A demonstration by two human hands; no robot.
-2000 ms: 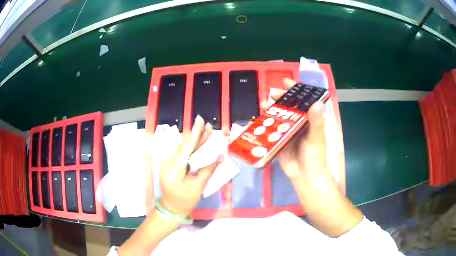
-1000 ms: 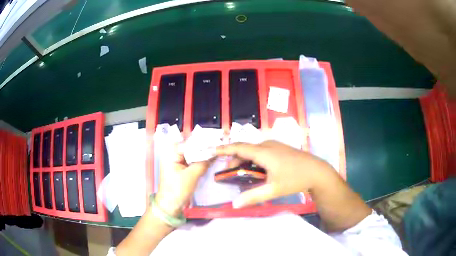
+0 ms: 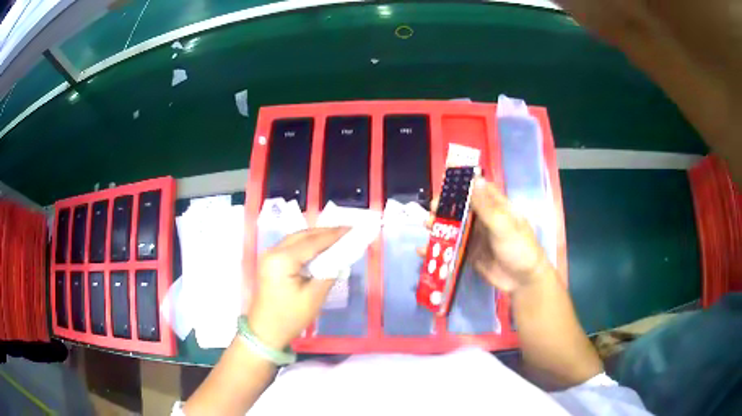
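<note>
My right hand (image 3: 508,244) holds a mobile phone (image 3: 450,236) tilted over the right half of the phone tray (image 3: 382,345); its keypad and red-and-white film show. My left hand (image 3: 293,280) pinches a white phone bag (image 3: 346,248) over the tray's left half. In the top row, three pockets hold bare black phones (image 3: 347,160). The fourth shows red floor and a small white slip (image 3: 464,155) beyond the phone. The fifth holds a bagged phone (image 3: 521,162). Bagged phones (image 3: 409,284) lie in the bottom row, partly hidden by my hands.
A loose white bag stack (image 3: 213,276) lies left of the tray. Beyond it is another tray (image 3: 168,268) of black phones. Stacked trays stand at the left (image 3: 20,276) and right (image 3: 720,227) edges. Another person's blurred arm (image 3: 667,61) reaches in at the upper right.
The phone has turned from edge-on to show its keypad and film, and moved right with my right hand. My left hand has the bag slightly right of before, and the hands are farther apart.
</note>
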